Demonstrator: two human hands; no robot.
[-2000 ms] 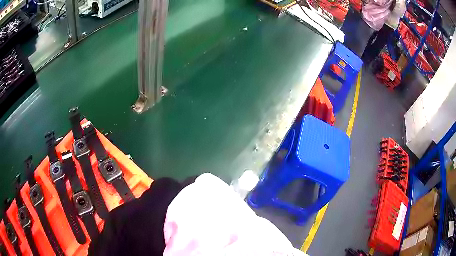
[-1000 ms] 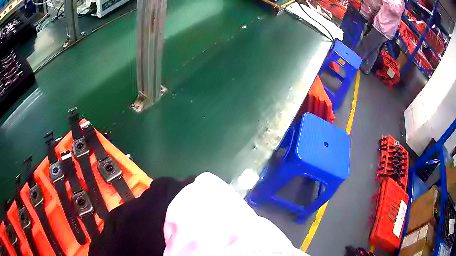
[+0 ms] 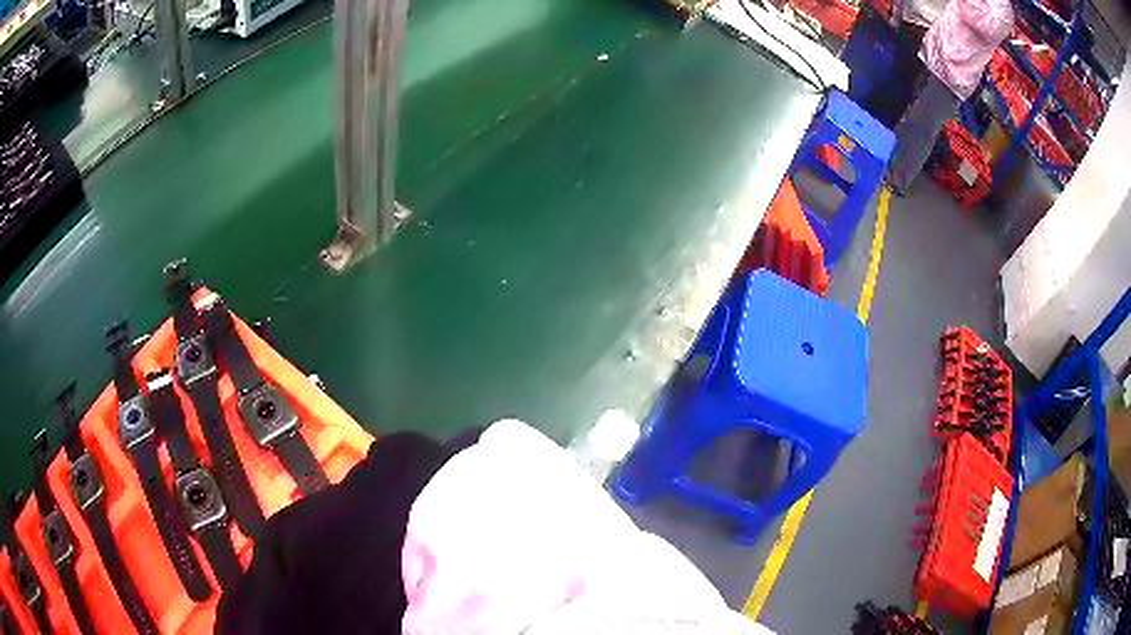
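Note:
Several smartwatches with black straps lie face down across an orange-red compartment tray at the lower left, their round dark sensors facing up. The strap ends stick out past the tray's far edge. A sleeve, white with pink marks and a black cuff, crosses the bottom middle and covers part of the tray's near right corner. Neither of my hands is visible; the black cuff ends over the tray with no fingers showing.
A metal post stands on the green bench. A blue stool stands by the bench edge, another behind it. Red trays are on the floor at right. A person in pink stands at upper right. A black foam tray is at far left.
The view has shifted slightly, so the tray and stool sit a little higher. The person in pink at upper right has come further into view. The watches and sleeve look otherwise unchanged.

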